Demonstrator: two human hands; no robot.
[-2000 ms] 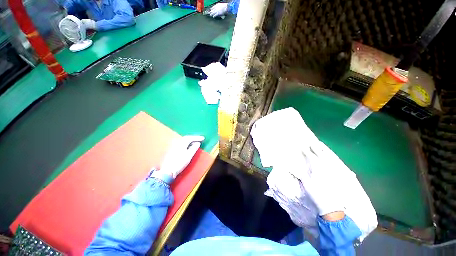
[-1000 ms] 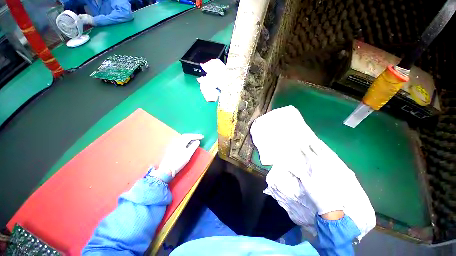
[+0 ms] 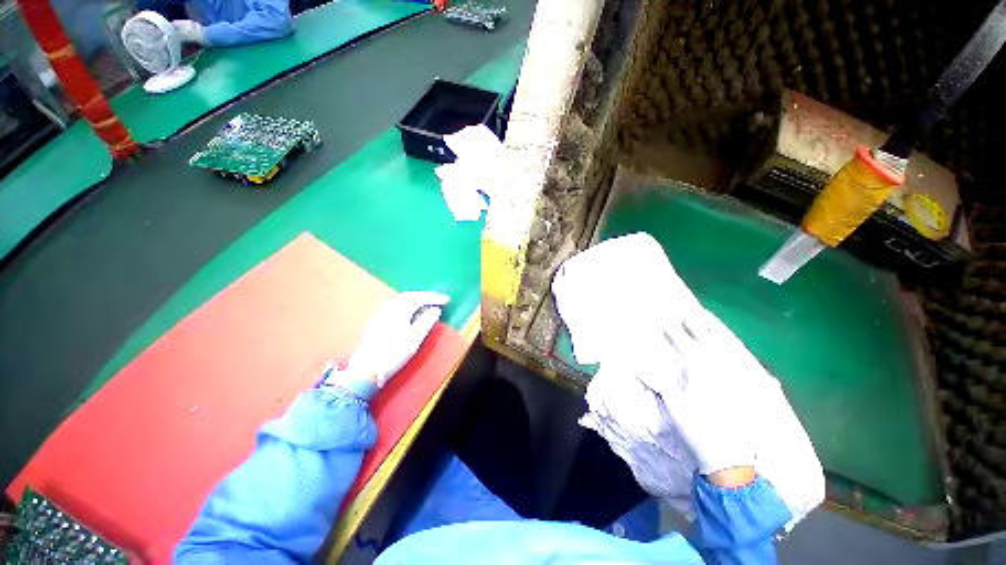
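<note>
My left hand [image 3: 395,337], in a white glove, rests on the right edge of the red mat [image 3: 232,386], with nothing seen in it. My right hand [image 3: 706,414], also in a white glove, lies on a large crumpled white cloth bundle [image 3: 629,289] at the booth's front edge. Glove and bundle blend, so I cannot tell whether the fingers grip it. A nozzle [image 3: 833,210] with an orange-yellow grip and pale tip hangs over the booth's green floor [image 3: 794,331].
A circuit board [image 3: 257,148] lies on the dark conveyor [image 3: 121,237]; another board [image 3: 61,535] is at bottom left. A black bin [image 3: 447,119] and small white cloth [image 3: 472,171] are by the booth post [image 3: 541,121]. A person's sleeve [image 3: 248,20] and white fan [image 3: 154,46] are across.
The circuit board on the conveyor has shifted slightly left and a second one has appeared at the far top. The person's hand at the far top is gone. My hands have barely moved.
</note>
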